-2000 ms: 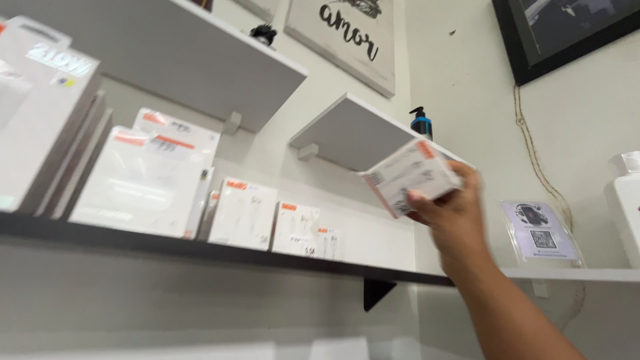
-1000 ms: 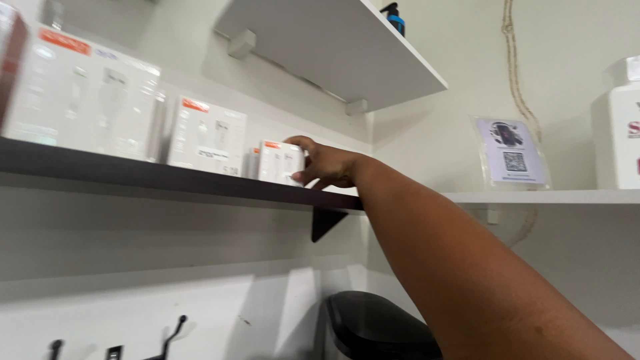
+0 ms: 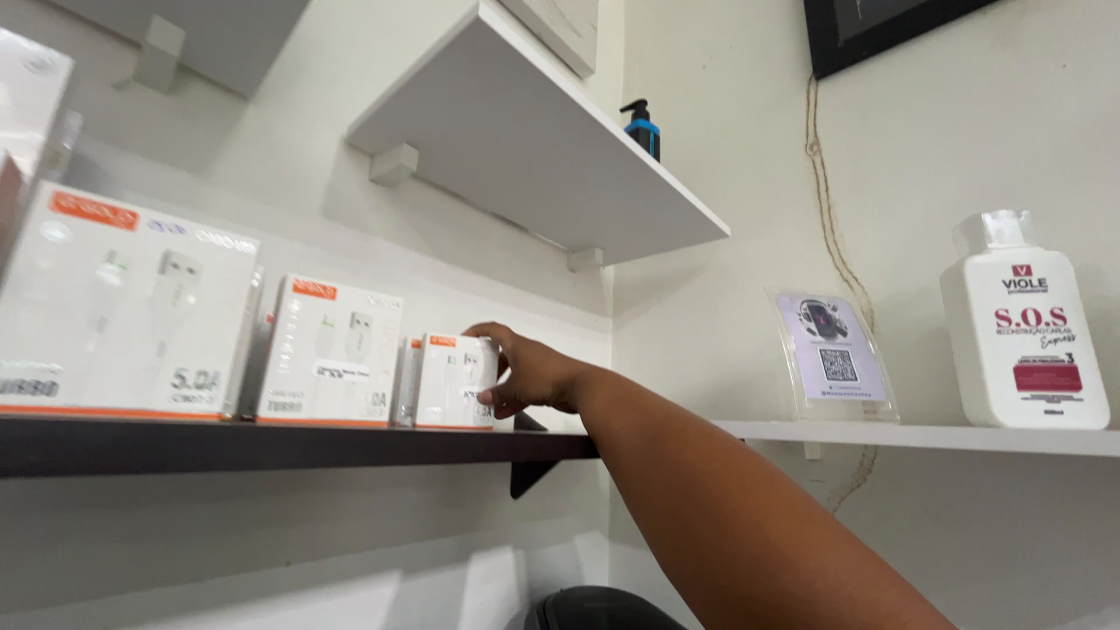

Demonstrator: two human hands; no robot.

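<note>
My right hand (image 3: 529, 372) reaches in from the lower right and grips the right side of a small white and orange USB cable box (image 3: 455, 382), which stands upright on the dark shelf (image 3: 289, 448). The fingertips are partly hidden behind the box. Just left of it is the narrow edge of another box (image 3: 409, 382). Further left stand a medium USB cable box (image 3: 331, 350) and a larger one (image 3: 127, 302), both with orange labels. My left hand is out of view.
Above hangs a white shelf (image 3: 534, 149) bearing a black and blue pump bottle (image 3: 643, 131). On the right-hand white shelf (image 3: 927, 435) are a white plastic bottle (image 3: 1024, 341) and a lilac card in a clear holder (image 3: 831, 350). Twine (image 3: 822, 184) hangs below a black frame (image 3: 892, 35).
Two seconds ago my right hand held a white and orange box in the air; one second ago it was down at the small box on the dark shelf, where it remains. The view has shifted.
</note>
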